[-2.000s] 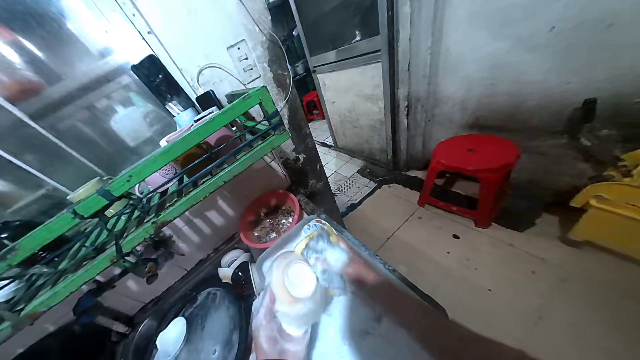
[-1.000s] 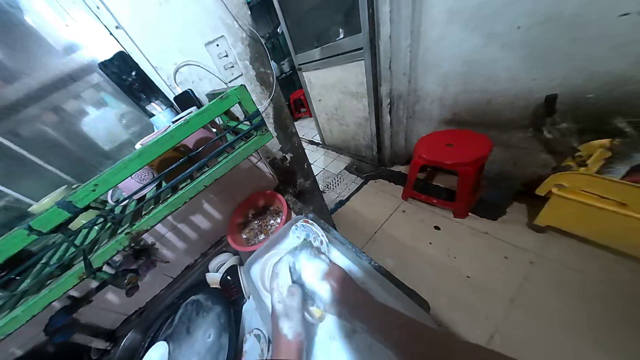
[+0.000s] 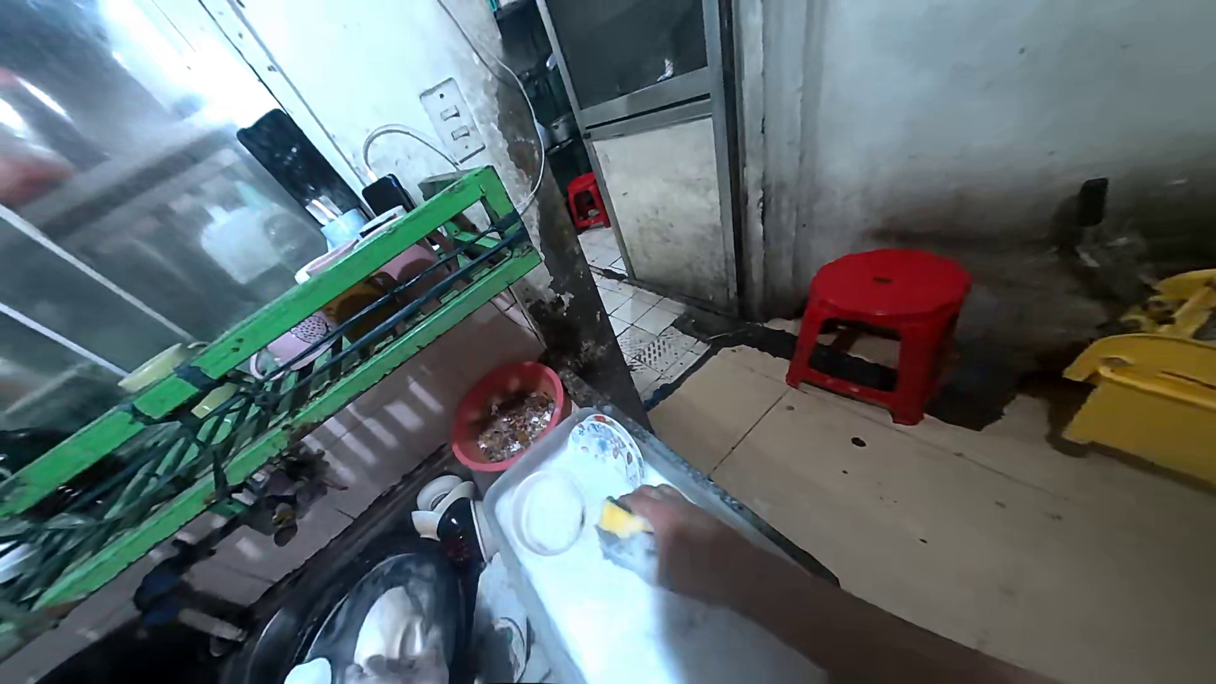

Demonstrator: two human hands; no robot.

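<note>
My right hand point(image 3: 660, 532) grips a yellow sponge point(image 3: 622, 520) over a pale plastic tub point(image 3: 560, 617) of whitish, foamy water. A plate with a floral rim point(image 3: 608, 445) leans at the tub's far end, and a round white dish point(image 3: 549, 513) lies left of the sponge. At the bottom edge, blurred and partly cut off, my left hand point(image 3: 394, 668) is at a white dish point(image 3: 397, 622) in a dark basin point(image 3: 328, 594); its grip is unclear. White bowls point(image 3: 444, 499) and a dark bowl point(image 3: 463, 534) stand between basin and tub.
A red basin of food scraps point(image 3: 467, 454) sits beyond the tub. On the left, a green rack point(image 3: 380, 256) holds cups and utensils, with a faucet point(image 3: 195, 608) below it. To the right are a red plastic stool point(image 3: 883, 290) and a yellow container point(image 3: 1140, 418).
My hands were together over the tub; now they are apart. The left has moved left to the dark basin, while the right remains over the tub with the sponge.
</note>
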